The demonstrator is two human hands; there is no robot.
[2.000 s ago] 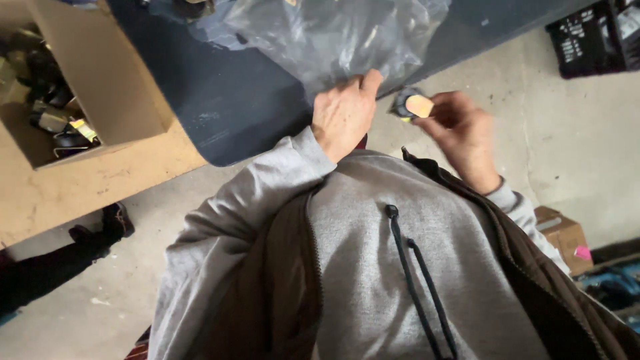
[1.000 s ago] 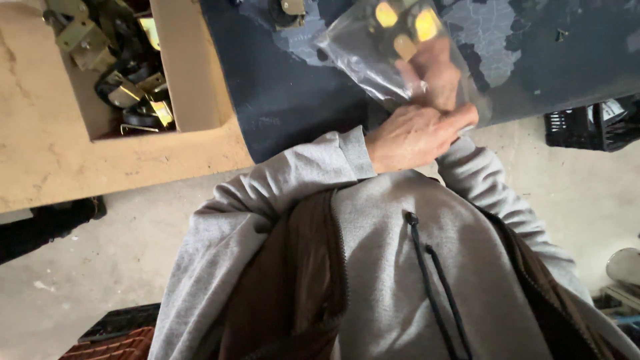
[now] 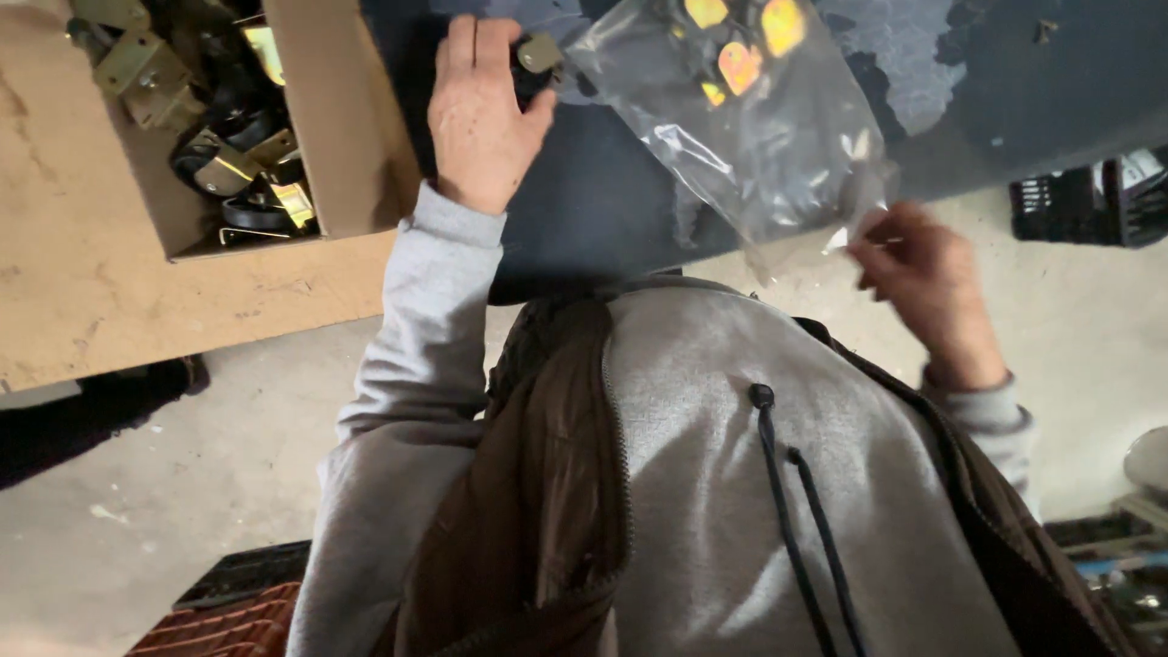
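Observation:
My left hand is closed around a caster wheel with a metal bracket, over the dark tabletop. To its right lies a clear plastic bag with several shiny yellowish metal parts showing in its far end. My right hand, slightly blurred, pinches the near right edge of this bag, past the table's front edge. A cardboard box left of my left hand holds several casters with black wheels and brass-coloured plates.
The box rests on a tan board surface at the left. Black crates are on the floor at the right. A reddish-brown basket is at the lower left, and a person's dark-clothed leg shows beside the board.
My left hand has left the bag and moved left onto a caster. My right hand, one second ago at the bag with the metal parts, has drawn back to its near edge.

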